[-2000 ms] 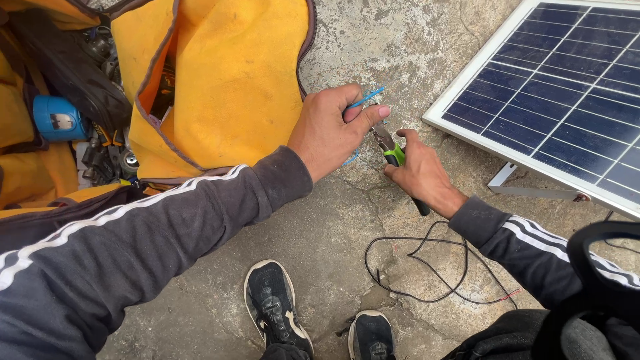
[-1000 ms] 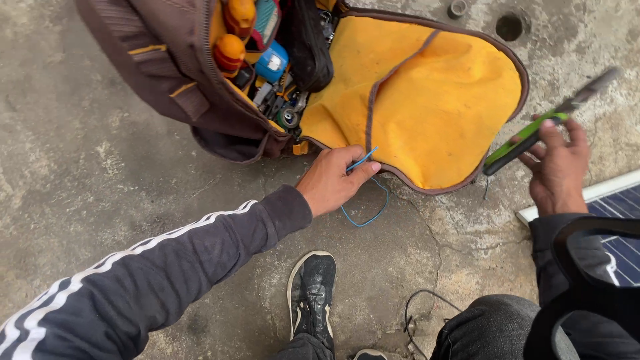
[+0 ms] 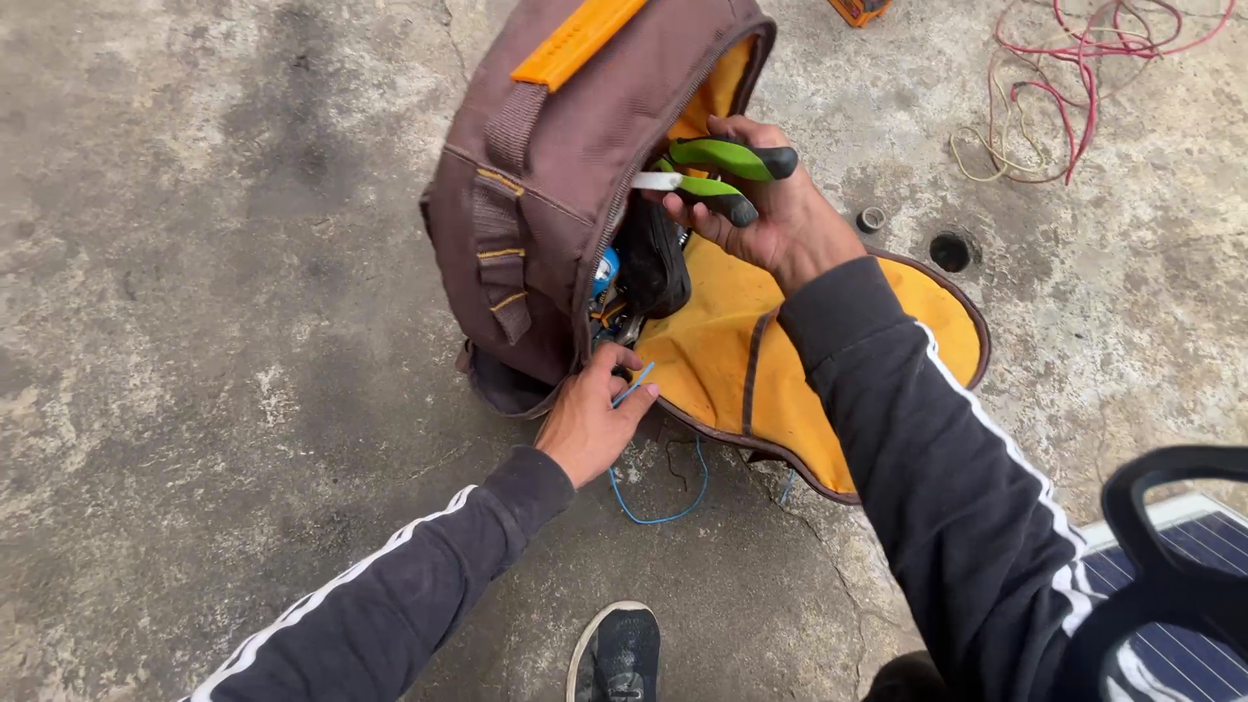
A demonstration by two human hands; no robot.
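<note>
My left hand (image 3: pixel 595 414) is at the lower edge of the brown tool bag's (image 3: pixel 575 127) opening, with a blue wire (image 3: pixel 673 515) pinched between thumb and fingers; the wire loops down below the hand. Over the upper part of that opening, my right hand (image 3: pixel 770 210) holds pliers (image 3: pixel 726 180) with green and black handles, which are spread apart. The jaws of the pliers are hidden. Inside the bag are a black pouch (image 3: pixel 655 258), a blue round item (image 3: pixel 604 271) and metal tools. The yellow-lined flap (image 3: pixel 721 361) lies folded out on the ground.
A solar panel (image 3: pixel 1204 546) is at the lower right, partly behind a black curved object (image 3: pixel 1131 585). Red and pale wires (image 3: pixel 1087 97) lie tangled at the upper right. A hole (image 3: pixel 951 252) and a small ring-shaped piece (image 3: pixel 871 219) are in the concrete floor. One shoe (image 3: pixel 616 658) shows below.
My right hand has moved with the pliers from beside the flap to the bag's opening. Two seconds ago the pliers were at the blue wire, which stays in my left hand. The view has shifted.
</note>
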